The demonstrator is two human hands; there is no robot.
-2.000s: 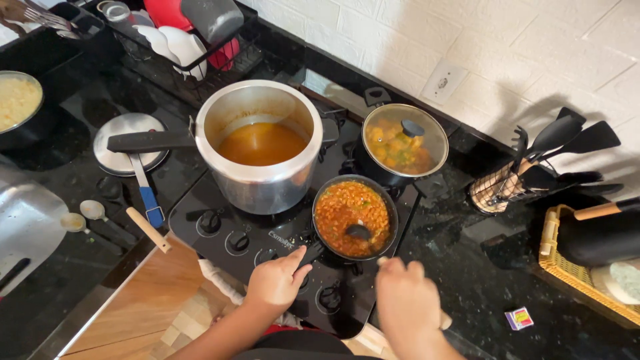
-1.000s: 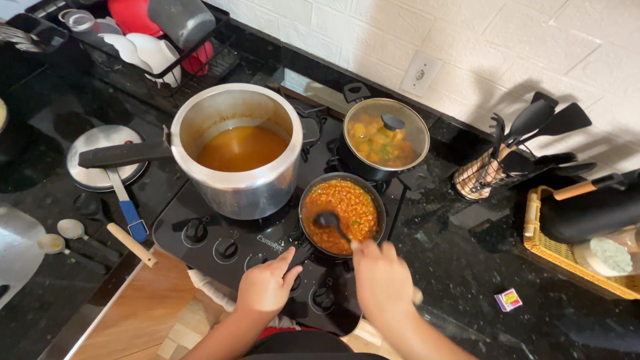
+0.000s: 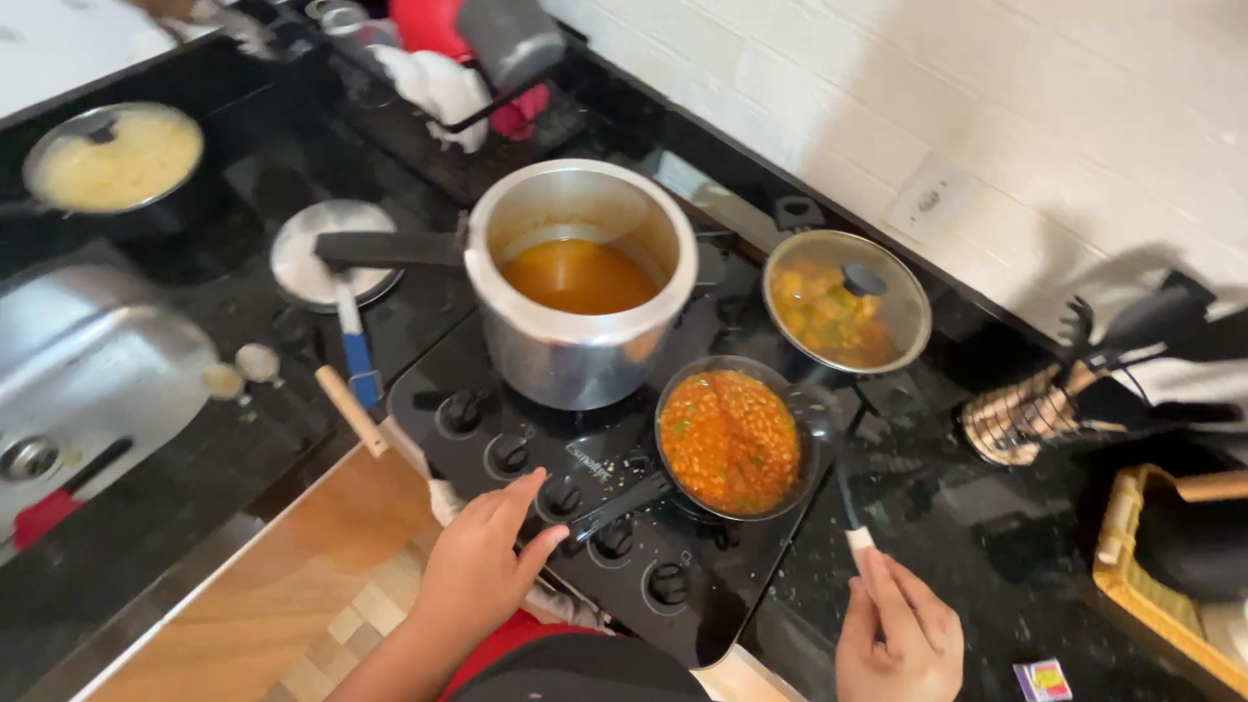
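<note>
Beans in red sauce fill a small black frying pan (image 3: 731,441) at the front right of the black glass cooktop (image 3: 444,385). My right hand (image 3: 899,624) grips the pale handle of a black ladle (image 3: 846,487), whose blurred head is at the pan's right rim. Beside the end of the pan's handle, my left hand (image 3: 492,546) has its fingers apart; whether it touches the handle I cannot tell. An aluminium pressure cooker pot (image 3: 585,361) with orange-brown broth stands behind and left. A glass-lidded pan (image 3: 846,302) of vegetable pieces sits at the back right.
Left are a steel sink (image 3: 97,341), the cooker's lid (image 3: 331,255), two small measuring spoons (image 3: 257,363) and a lidded pan (image 3: 115,161). Right stand a utensil holder (image 3: 1009,419), a wicker basket (image 3: 1121,546) and a matchbox (image 3: 1042,681). A dish rack (image 3: 478,117) is at the back.
The ladle was in the beans one second ago; now its head is at the pan's right rim. My right hand has moved right, away from the pan. My left hand stays near the pan's handle.
</note>
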